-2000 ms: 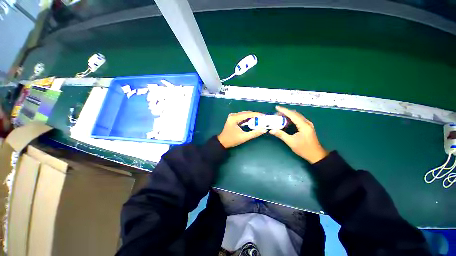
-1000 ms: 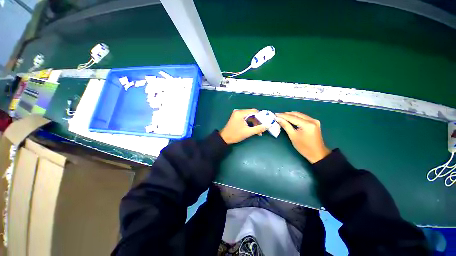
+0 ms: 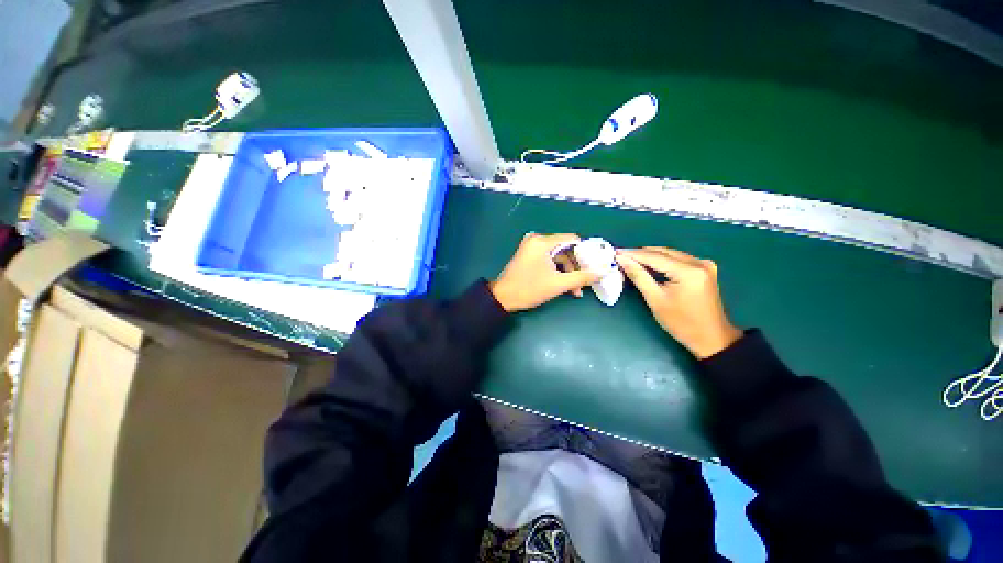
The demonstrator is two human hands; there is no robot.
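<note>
A small white piece with a little blue on it (image 3: 602, 264) is held between my two hands above the green bench. My left hand (image 3: 539, 272) grips it from the left, with thumb and fingers curled round its side. My right hand (image 3: 684, 295) pinches its right edge with thumb and fingertips. A pale flap hangs at its lower side. Whether this is a corded unit, a folded label or both together, I cannot tell. No cord shows on it.
A blue bin (image 3: 437, 220) with white pieces sits at left on a white sheet (image 3: 176, 255). A white rail (image 3: 704, 200) and post (image 3: 445, 83) border the belt, which carries corded units (image 3: 629, 118). Another cord (image 3: 973, 387) lies far right. An open carton (image 3: 193, 440) stands lower left.
Both hands have drawn together around the piece, which has turned from lying lengthwise to showing a hanging flap. The corded units on the belt have shifted right and away in view.
</note>
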